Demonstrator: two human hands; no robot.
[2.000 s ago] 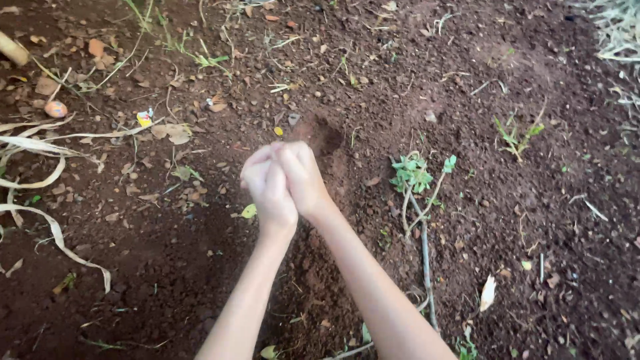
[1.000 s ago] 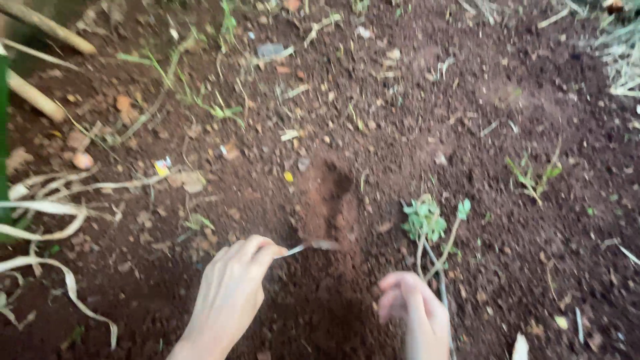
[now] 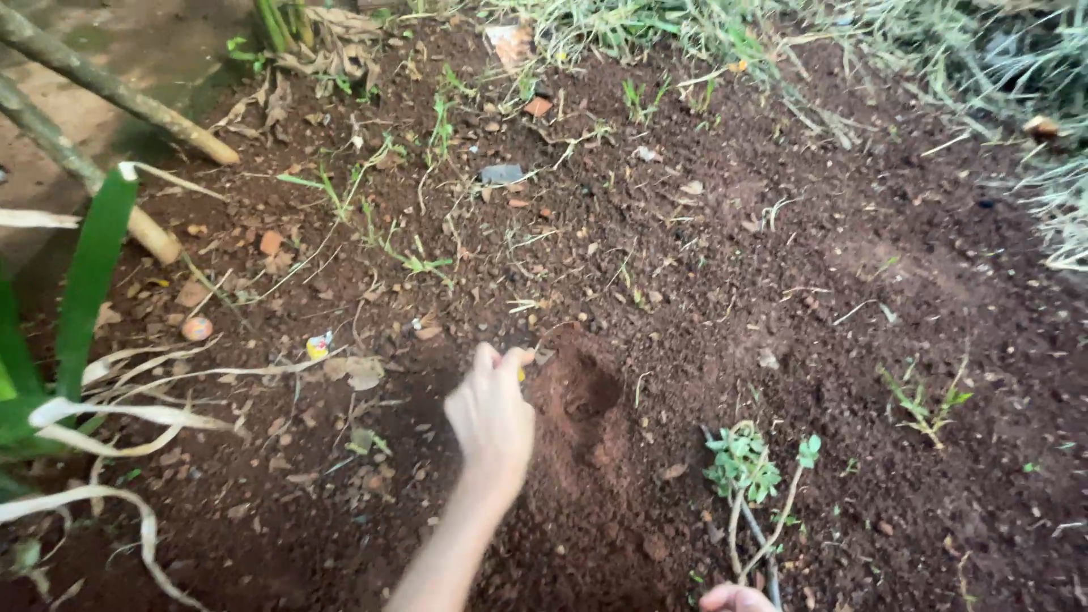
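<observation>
My left hand (image 3: 493,416) pinches a small, thin thing between thumb and fingers, too blurred to name, at the left rim of a shallow hole (image 3: 591,387) in reddish soil. Loose soil lies below the hole. At the bottom edge, the fingertips of my right hand (image 3: 738,597) show beside the lower stems of a leafy plant cutting (image 3: 744,463), which lies on the ground right of the hole. Whether those fingers hold a stem cannot be made out.
Wooden poles (image 3: 161,127) rest at the upper left above green strap leaves (image 3: 93,272) and dry curled leaves (image 3: 127,412). A crumpled yellow wrapper (image 3: 319,345) and a round patterned object (image 3: 197,329) lie left. Cut grass (image 3: 960,51) covers the upper right.
My hands, clasped over the soil two seconds ago, are apart. My left hand has moved up beside the hole; my right is down by the cutting's stems. The view has tilted upward.
</observation>
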